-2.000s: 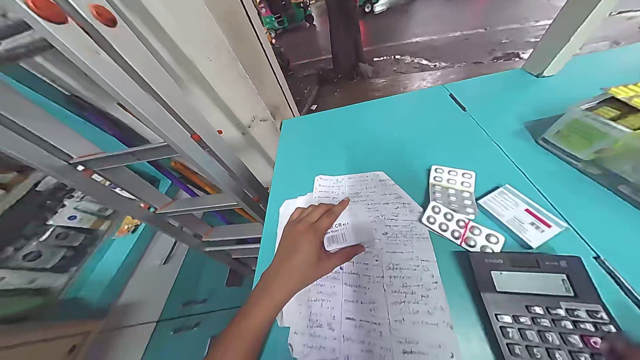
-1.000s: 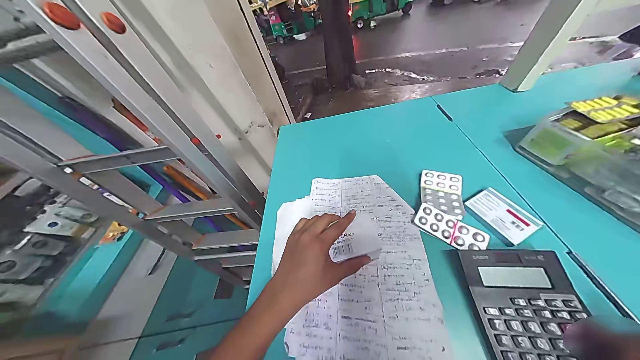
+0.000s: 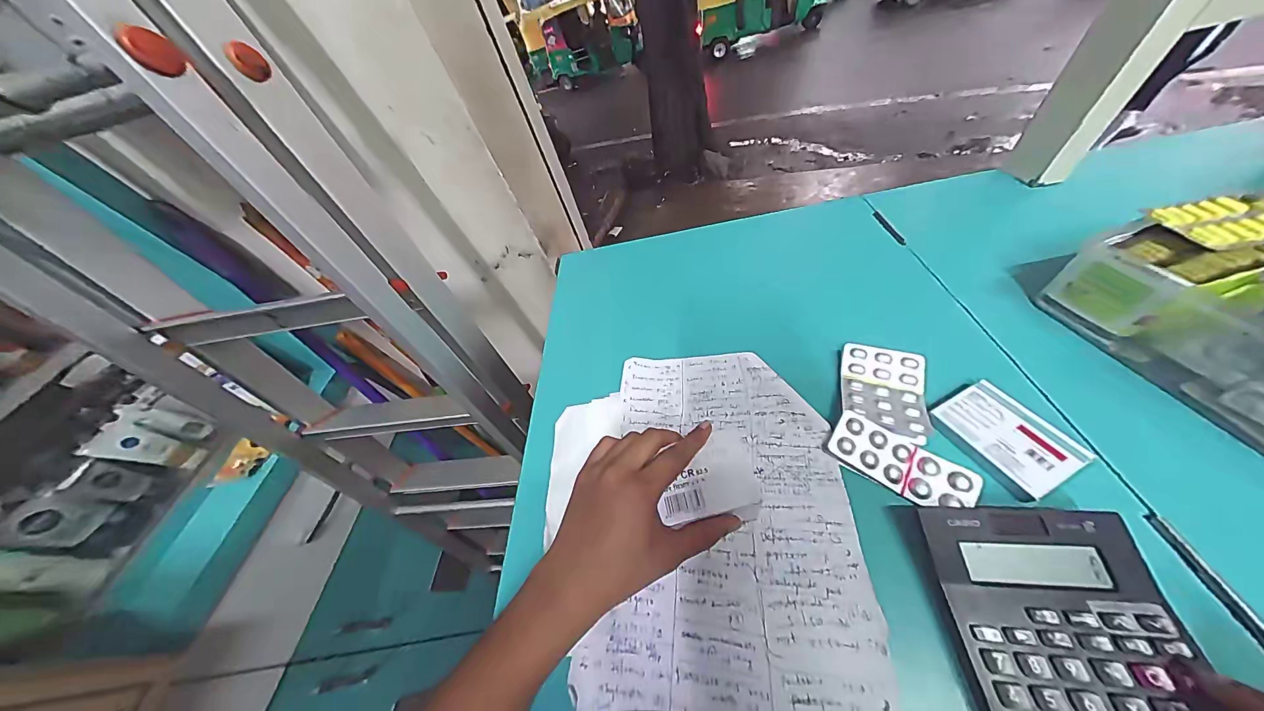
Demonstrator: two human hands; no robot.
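Observation:
My left hand (image 3: 642, 504) holds a small white medicine box (image 3: 706, 479) with a barcode between thumb and fingers, over handwritten paper sheets (image 3: 810, 592) on the teal counter. To the right of the sheets lie blister packs of tablets (image 3: 904, 459), with a flat white carton with a red stripe (image 3: 1012, 439) beside them. Nearer me sits a dark Casio calculator (image 3: 1037, 553). Part of my right hand (image 3: 1210, 686) shows at the lower right edge, a fingertip at the calculator's keys; the rest of it is out of frame.
A clear plastic bin (image 3: 1165, 316) with yellow-green packs stands at the right. An aluminium ladder (image 3: 286, 316) leans along the counter's left side, near a glass case of packets (image 3: 109, 474). Beyond the counter's far edge are a tree trunk (image 3: 673, 89) and a wet road.
The left hand keeps hold of the box over the sheets. At the calculator, the right hand has drawn toward the lower right edge since one second ago. Vehicles on the road have moved.

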